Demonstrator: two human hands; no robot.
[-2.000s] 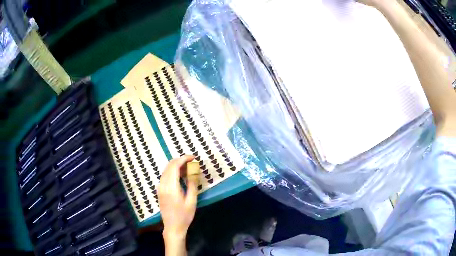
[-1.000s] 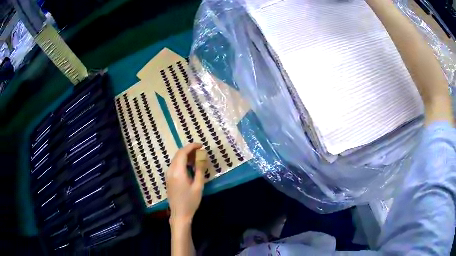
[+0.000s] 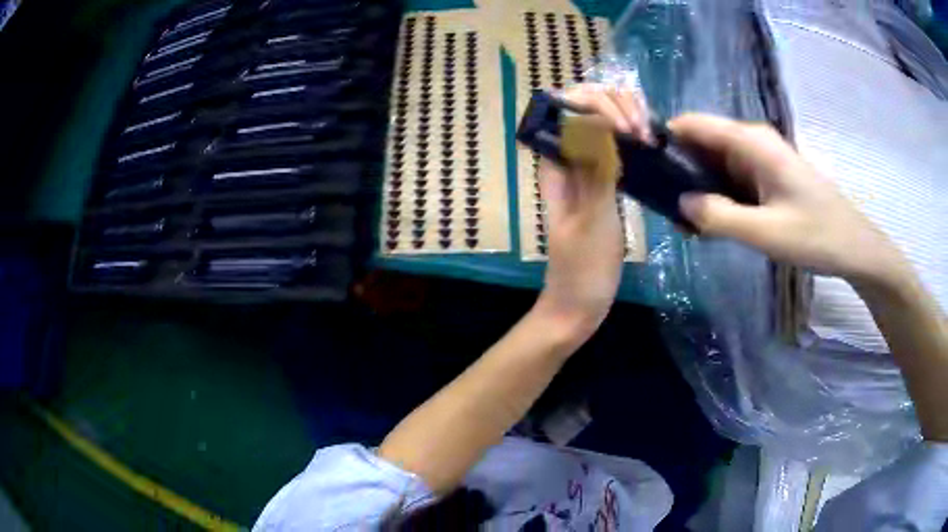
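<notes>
A long black plastic part (image 3: 657, 179) is held in the air over the right pad sheet, slanting down to the right. My left hand (image 3: 584, 177), with a yellow-tan finger cot on the thumb, grips its left portion. My right hand (image 3: 780, 197) grips its right end between thumb and fingers. Fast motion blurs the part and fingers. Two tan backing sheets (image 3: 509, 156) with rows of small dark pads lie side by side on the teal bench; my left hand and the part hide some of the right one.
A black parts tray (image 3: 359, 197) with shiny parts in its slots lies left of the sheets. A white ribbed stack (image 3: 863, 156) in a clear plastic bag (image 3: 717, 353) stands at the right. Below are a green floor (image 3: 208, 384) with a yellow line and a dark blue object at the far left.
My right hand has come from the far side of the white stack to the middle. Both hands now hold a black part, my left hand raised off the sheets. The view has shifted.
</notes>
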